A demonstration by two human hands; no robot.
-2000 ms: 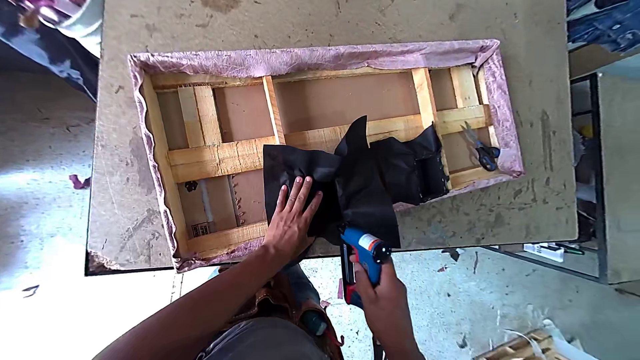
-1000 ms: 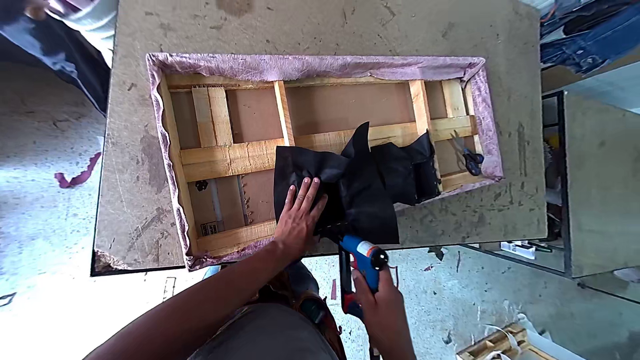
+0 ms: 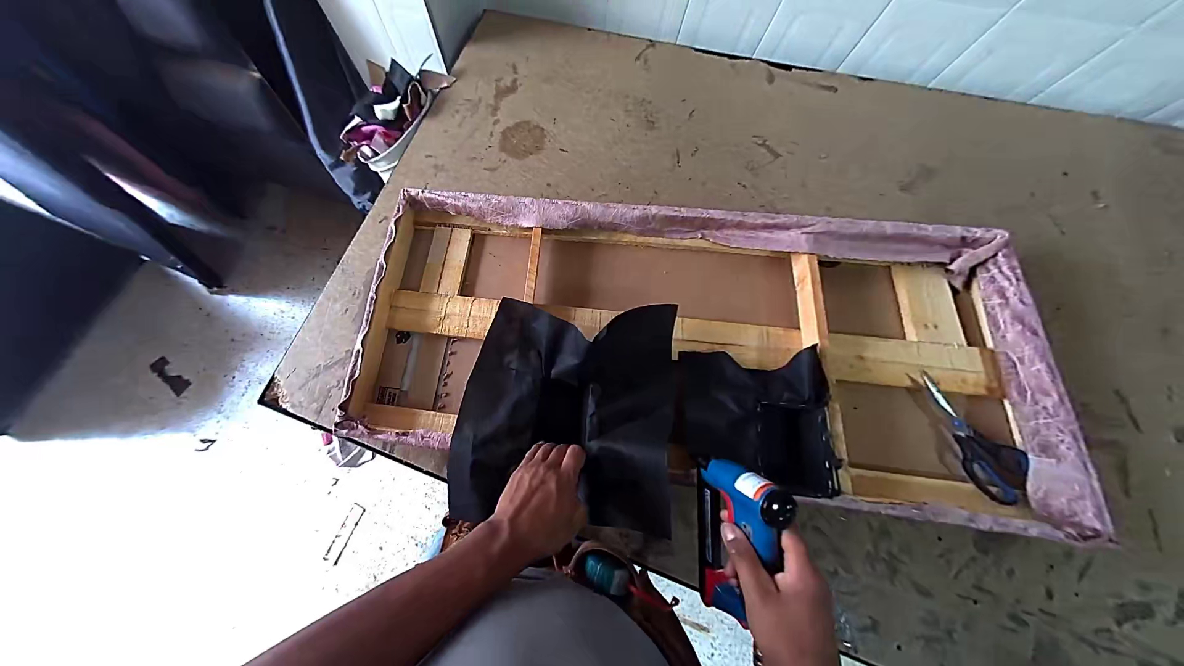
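Observation:
A wooden frame wrapped in pink fabric lies underside up on a worn table. Black fabric drapes over the frame's near side, folded and stapled-looking around an opening at its right part. My left hand grips the near part of this cloth, its fingers curled. In my right hand is a blue and red staple gun, its nose at the frame's near edge by the cloth. Scissors with dark handles rest on the frame's right end.
The brown tabletop meets a white panelled wall at the back. A white bucket of fabric scraps stands beyond the table's left corner. Scraps lie on the floor at left, below dark hanging material.
My left hand has gone from lying spread on the black fabric to gripping it with curled fingers. The fabric's left part is now more spread out. The view has shifted markedly.

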